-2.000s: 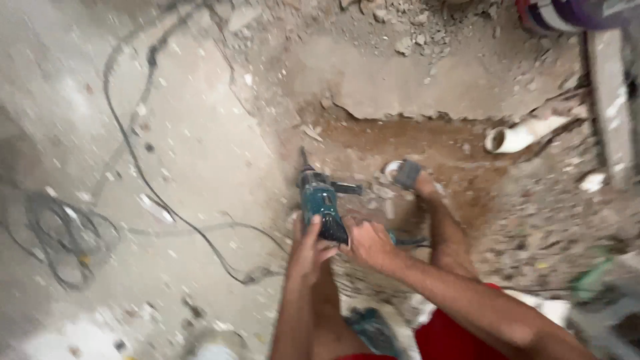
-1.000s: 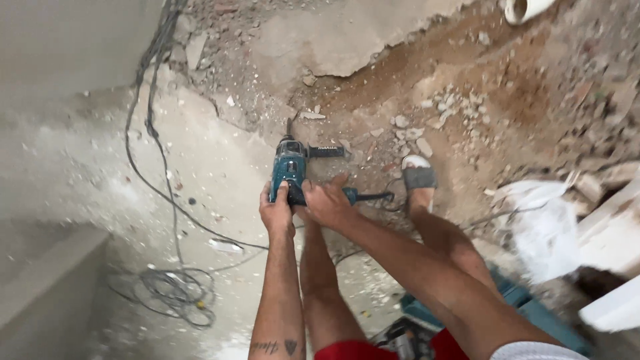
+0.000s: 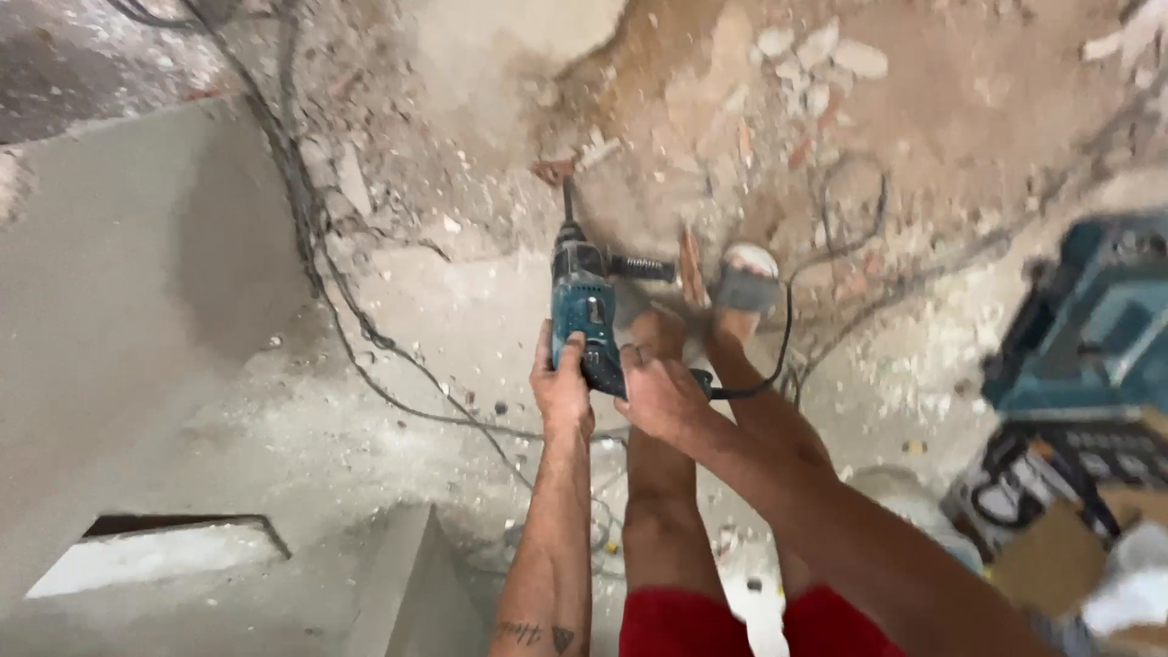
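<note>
A teal and black rotary hammer drill [image 3: 584, 297] points away from me, its bit over a reddish fragment of brick [image 3: 554, 171] on the broken floor. My left hand [image 3: 561, 379] wraps the rear of its teal body, thumb on top. Around the black rear handle my right hand [image 3: 659, 388] is closed. The ribbed side handle [image 3: 643, 267] sticks out to the right with no hand on it. From the rear handle a black power cord [image 3: 776, 365] curves up and right. Whether the bit touches the brick cannot be told.
Dark cables [image 3: 306, 214] run down the left and cross behind the drill. My sandalled foot [image 3: 748, 283] stands right of the side handle, near a brick shard [image 3: 692, 265]. Rubble [image 3: 817, 64] lies farther off. A teal tool case [image 3: 1086, 319] and an open cardboard box [image 3: 1049, 547] are at right.
The view has shifted; the white pipe seen earlier is out of frame, and the tool case is now in fuller view. Both hands have stayed on the drill.
</note>
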